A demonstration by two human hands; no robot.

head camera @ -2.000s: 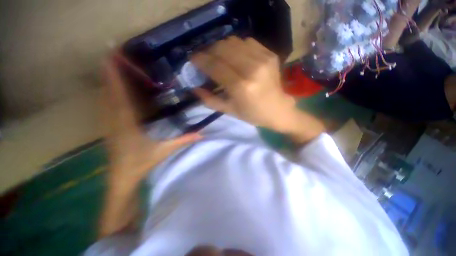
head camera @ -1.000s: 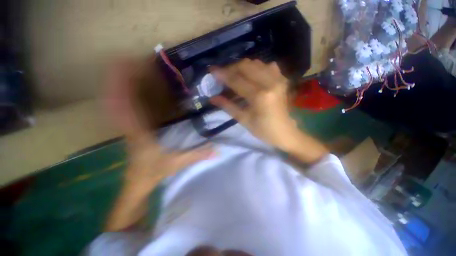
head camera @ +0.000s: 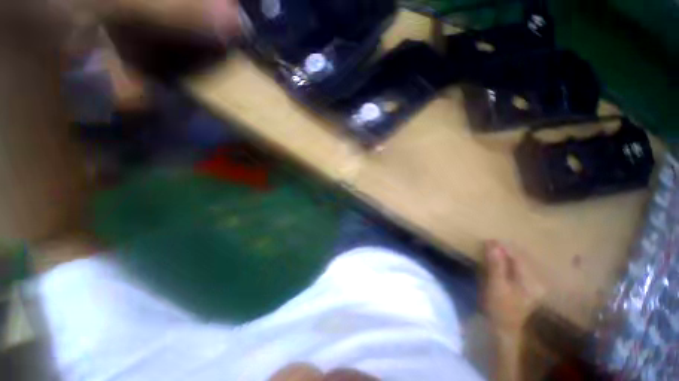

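Black glossy housings stand on the tan bench (head camera: pixel 439 186). One at the top centre (head camera: pixel 335 26) and one below it (head camera: pixel 406 82) show bright white discs. Others further right (head camera: pixel 536 85) and nearest the right edge (head camera: pixel 595 160) show bare tan round holes. My left hand (head camera: pixel 175 18) is at the upper left, strongly blurred and partly cut off by the top edge. A dark brown patch shows beside its fingers; whether it is held is unclear. My right hand (head camera: pixel 510 279) is at the bench's near edge, fingers apart and nothing visible in it.
Crinkled clear plastic with whitish pieces (head camera: pixel 648 290) lies along the lower right. Green floor (head camera: pixel 208 245) with a red patch (head camera: pixel 234 167) shows between the bench and my white clothing. Blurred shapes, perhaps another person, are behind my left arm.
The view has swung to the fitted and empty housings. The opened housing and wired disc my hands were at are no longer clearly seen. My hands are now far apart.
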